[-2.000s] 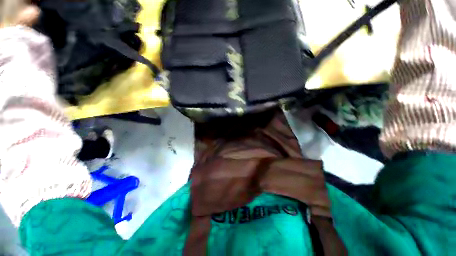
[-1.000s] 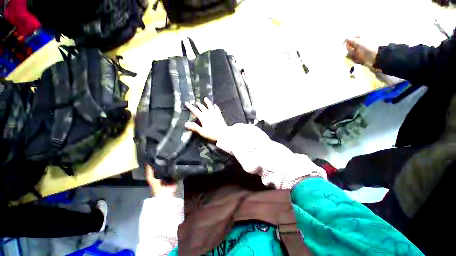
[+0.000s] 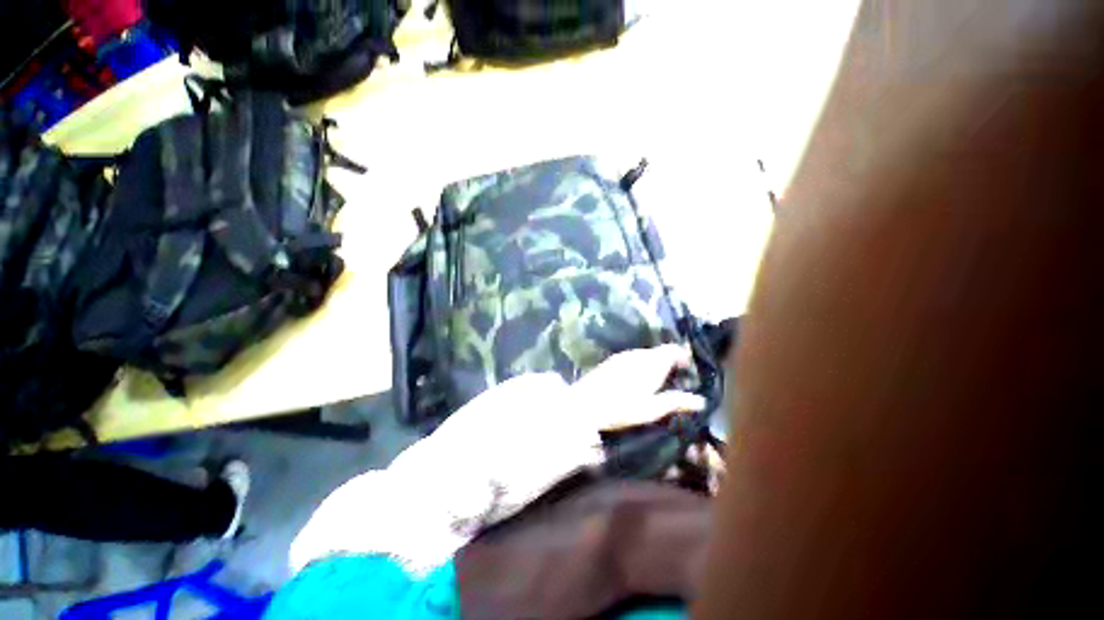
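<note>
A backpack [image 3: 551, 267] lies on the table in front of me, camouflage front panel up, its black side showing on the left. My left hand [image 3: 660, 385] reaches across its near edge in a pale sleeve, its fingers closed around the black part at the lower right corner. A little skin shows just below, at the bag's corner; whose fingers they are is unclear. A large blurred brown shape [image 3: 920, 363] very close to the camera covers the right side. It may be my right hand or arm, and its fingers cannot be made out.
More camouflage backpacks stand on the yellow table [image 3: 351, 351] at the left [image 3: 212, 242] and at the back [image 3: 533, 27]. A person's dark leg and shoe [image 3: 234, 497] and a blue stool [image 3: 170, 596] are below at the left. The blur hides everything at the right.
The backpack has turned over from its strap side to its camouflage front. My left hand has moved from its lower left to its lower right corner. The brown blur has appeared at the right.
</note>
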